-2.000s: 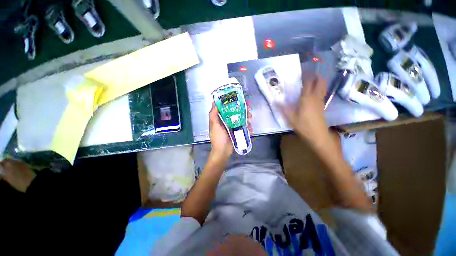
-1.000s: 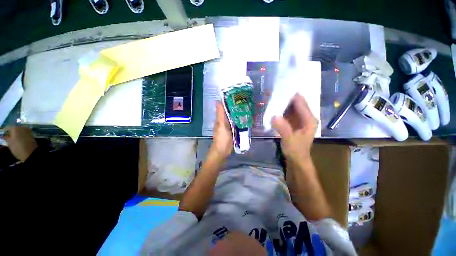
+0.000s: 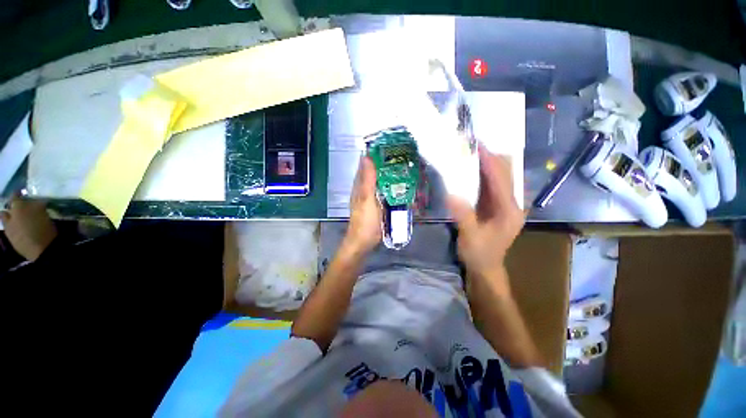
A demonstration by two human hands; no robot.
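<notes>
My left hand (image 3: 366, 208) holds a half-assembled unit (image 3: 398, 175) upright over the bench's front edge. Its green circuit board faces up, with a white label area at the narrow lower end. My right hand (image 3: 488, 204) holds a white housing half (image 3: 454, 147) just right of the unit. The housing is blurred and glare hides part of its outline. The two parts lie close together; I cannot tell whether they touch.
Finished white devices (image 3: 624, 181) lie at the right, beside a crumpled tissue (image 3: 612, 110) and a slim dark tool (image 3: 570, 171). A phone (image 3: 287, 155) and yellow strip (image 3: 253, 80) lie left. An open carton (image 3: 523, 282) stands below the bench. A person's hand (image 3: 29, 229) shows far left.
My right hand went from the white housing lying on the mat to holding it raised, now beside the unit. My left hand keeps the unit in nearly the same place.
</notes>
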